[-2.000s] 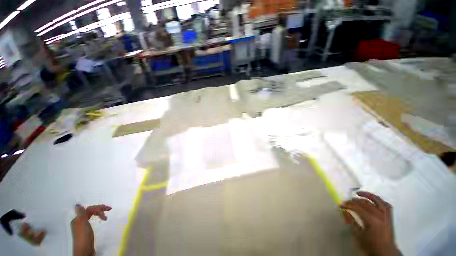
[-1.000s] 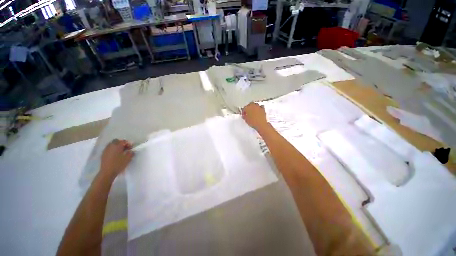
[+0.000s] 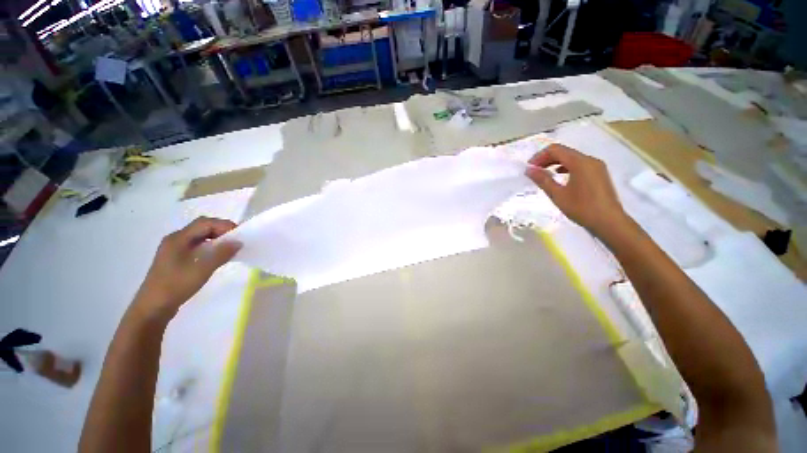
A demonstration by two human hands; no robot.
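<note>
My left hand (image 3: 190, 261) pinches the left end of a thin white cloth panel (image 3: 380, 226) between thumb and fingers. My right hand (image 3: 566, 181) pinches its right end, farther up the table. The panel is stretched between the hands, its upper edge lifted; its neckline shape cannot be made out. Flat grey fabric (image 3: 389, 354) lies below it, framed by yellow marking tape (image 3: 232, 372). A tangled heap of white strips (image 3: 529, 212) lies beside the panel's right end.
Grey fabric pieces (image 3: 345, 146) lie beyond the panel. White vest-shaped pieces (image 3: 668, 221) and a brown board (image 3: 681, 172) are at right. A black object (image 3: 19, 347) and brown object (image 3: 57, 367) lie at far left. Sewing stations and a red container (image 3: 653, 50) stand beyond the table.
Both hands now hold the white panel's ends and have lifted it. One second ago it lay flat with its U neck visible. The view has also shifted.
</note>
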